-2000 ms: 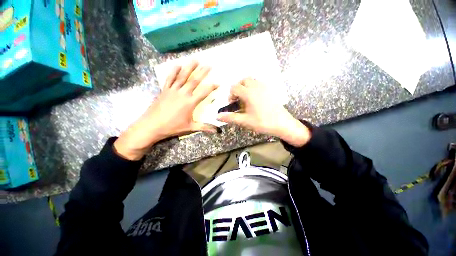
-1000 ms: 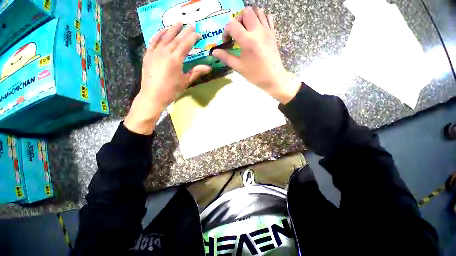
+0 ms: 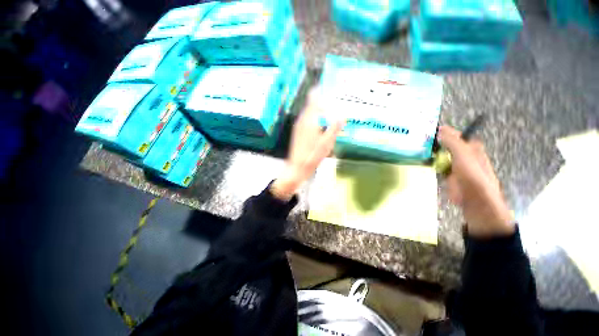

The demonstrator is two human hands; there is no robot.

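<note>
A teal retail carton (image 3: pixel 384 108) with dark lettering sits just beyond a pale yellow sticker sheet (image 3: pixel 400 213) with a shadow on it. My left hand (image 3: pixel 309 141), blurred, is at the carton's left end, thumb towards its near edge and fingers along the side. My right hand (image 3: pixel 476 174), also blurred, is at the carton's near right corner. It holds a short dark tool (image 3: pixel 471 126), apparently a utility knife; a yellow-green part shows under the fingers. The right fingertips are partly hidden. No small sticker can be made out.
Stacked teal cartons (image 3: pixel 230 98) stand in rows at the left. More teal cartons (image 3: pixel 460 29) lie at the far side. Loose pale sheets (image 3: pixel 571 210) lie at the right. The table's near edge runs below the sheet; yellow-black floor tape (image 3: pixel 134 246) shows lower left.
The view has swung left, showing more stacked cartons. My hands have moved from over the sheet, then from the carton's near edge, apart to its two ends.
</note>
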